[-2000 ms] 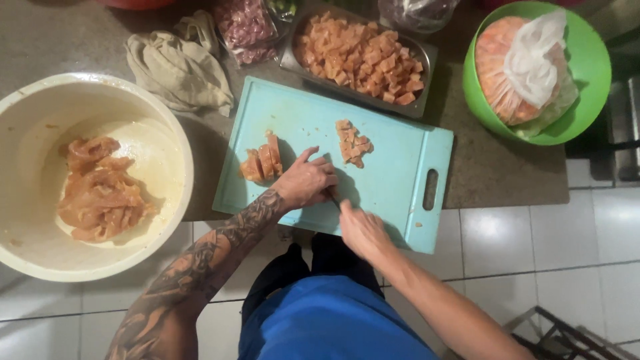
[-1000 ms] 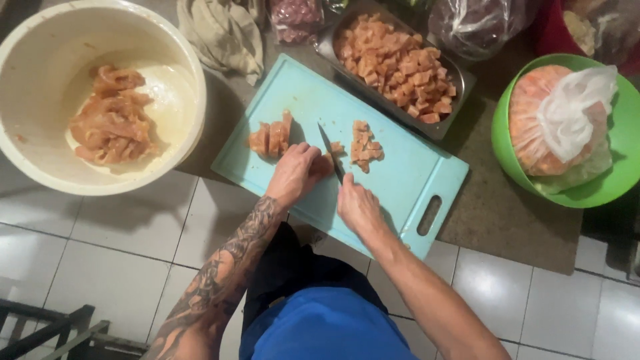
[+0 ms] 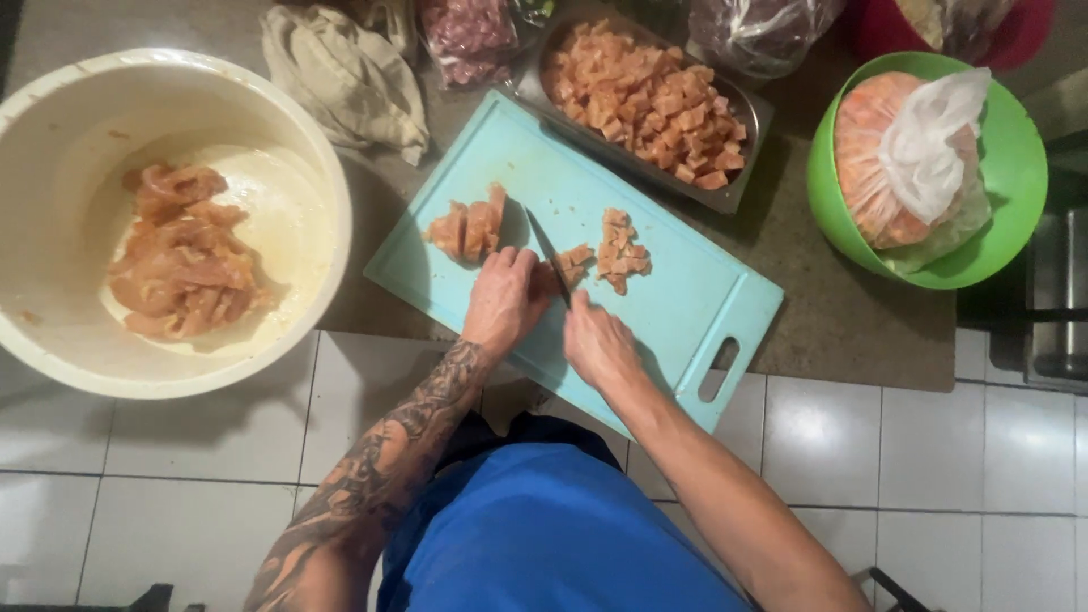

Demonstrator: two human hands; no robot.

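My right hand (image 3: pixel 595 336) grips a knife (image 3: pixel 546 248), its blade pointing up and left over a light-blue cutting board (image 3: pixel 671 306). Beside the blade, my left hand (image 3: pixel 507 293) holds a piece of raw meat, mostly hidden by the fingers. Small cut bits (image 3: pixel 575 262) lie just right of the blade, and a cluster of diced meat (image 3: pixel 620 252) sits farther right. Thick strips of raw meat (image 3: pixel 467 228) rest on the board's left part, above my left hand.
A white tub (image 3: pixel 327 280) with meat stands left. Behind the board are a cloth (image 3: pixel 344 81), a bag of meat (image 3: pixel 469 38) and a metal pan (image 3: pixel 752 157) of diced meat. A green bowl (image 3: pixel 1016 200) with a bagged load stands right, near a red bowl (image 3: pixel 1033 34).
Two seconds ago no small bits showed between the knife and the diced cluster; now some lie beside the blade. The blade has come into clear sight. The view has shifted somewhat.
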